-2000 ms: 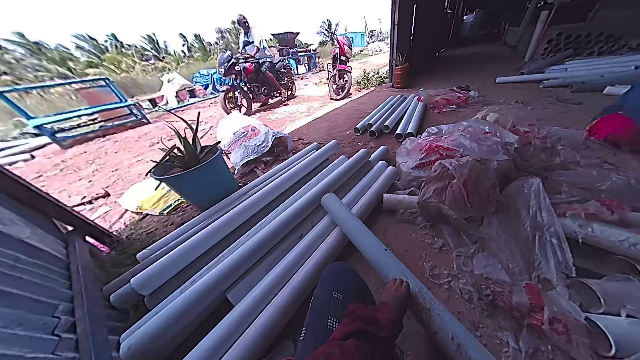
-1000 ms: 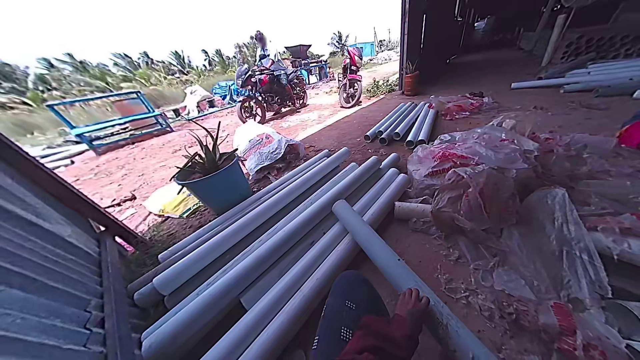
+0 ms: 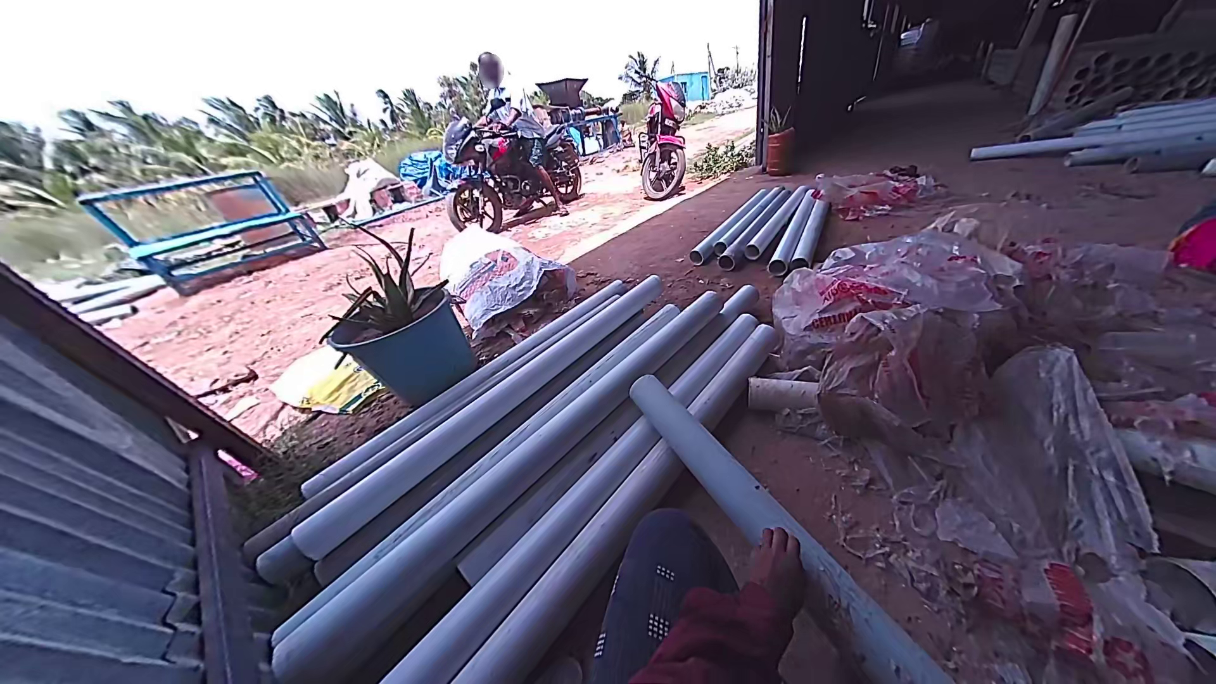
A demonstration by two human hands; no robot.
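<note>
My left hand [image 3: 777, 570], in a dark red sleeve, lies against the near side of a grey plastic pipe [image 3: 731, 484], its fingers curled on the pipe's wall. The pipe slants from the lower right, and its far end lies over the edge of a row of long grey pipes [image 3: 513, 475] on the ground. My knee, in dark dotted cloth, is just left of the hand. My right hand is not in view.
Crumpled plastic wrap [image 3: 912, 285] and a short pipe piece [image 3: 782, 394] lie right of the row. A potted plant [image 3: 404, 342] and corrugated sheet [image 3: 85, 503] stand left. Beyond are shorter pipes [image 3: 769, 223], a person [image 3: 508, 104] on a motorcycle [image 3: 503, 176] and a second motorcycle [image 3: 663, 142].
The view has shifted slightly. My left hand stays at the slanting pipe, and the pipes on the ground lie as before.
</note>
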